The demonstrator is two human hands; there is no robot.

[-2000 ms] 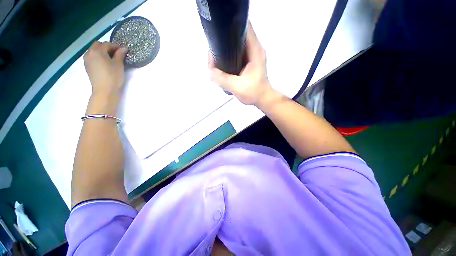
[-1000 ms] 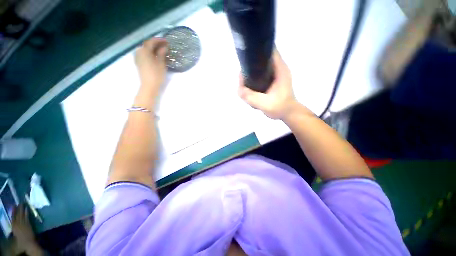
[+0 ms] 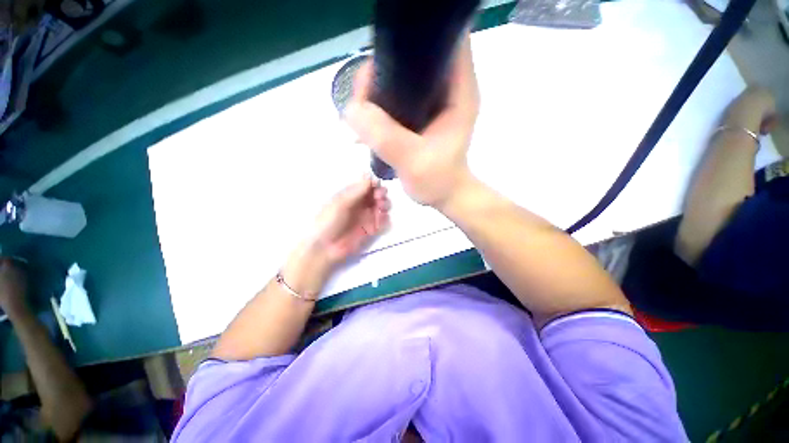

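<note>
My right hand [image 3: 424,147] grips the black electric screwdriver [image 3: 420,60], held upright with its lower end pointing down. My left hand [image 3: 359,216] is just below the screwdriver's lower end, thumb and fingertips pinched together at the tip. Whatever the fingertips hold is too small to make out. Both hands are over the white panels [image 3: 242,199], where a thin dark edge line runs near the front. The screw dish [image 3: 345,82] is partly hidden behind my right hand and the screwdriver.
A black cord [image 3: 662,121] curves down the right side. A clear bag [image 3: 556,11] lies at the far edge. A bottle [image 3: 54,215], tissue [image 3: 77,296] and thin stick [image 3: 63,324] lie at left. Another person's arm [image 3: 722,177] is at right, another [image 3: 39,346] at left.
My left hand has left the screw dish and come to the screwdriver's lower end. The view has shifted, and the dish is now partly covered by my right hand and the screwdriver.
</note>
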